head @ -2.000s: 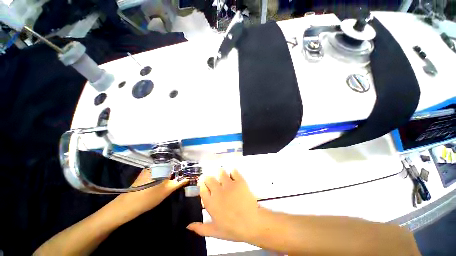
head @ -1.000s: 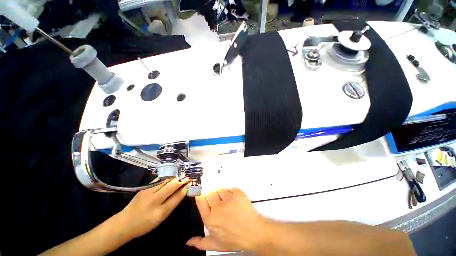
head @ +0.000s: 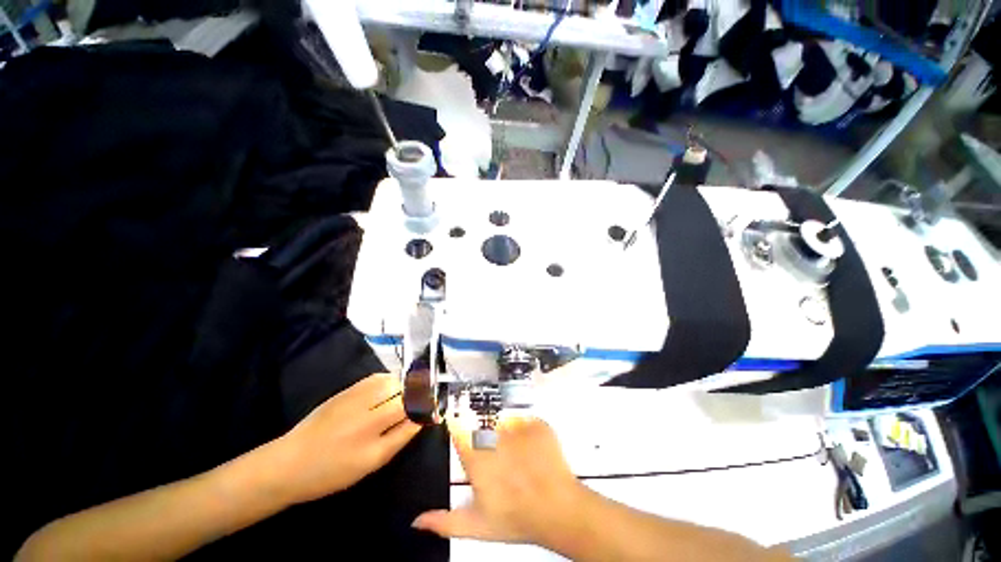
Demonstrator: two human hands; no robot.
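Black garment fabric point(head: 143, 285) lies heaped at the left of the machine and runs under both hands. The white sewing machine head point(head: 582, 285) crosses the middle. The presser foot area point(head: 488, 412) is at its left end, partly hidden by my right fingers. My left hand point(head: 346, 434) lies on the fabric left of the presser foot, fingertips near the curved shiny bar point(head: 422, 379). My right hand point(head: 507, 472) lies right of the fabric edge, fingers at the presser foot, thumb on the fabric. Whether the fingers pinch the cloth is hidden.
Two black elastic bands point(head: 708, 296) hang over the machine head. Thread snips point(head: 846, 483) lie at the right of the bed beside a parts tray point(head: 906, 445). A dark control panel point(head: 922, 382) is at the right. Racks with black and white pieces stand behind.
The view has tilted up and turned left, showing more fabric heap and background. My left hand has shifted left from the presser foot. My right hand stays near the foot.
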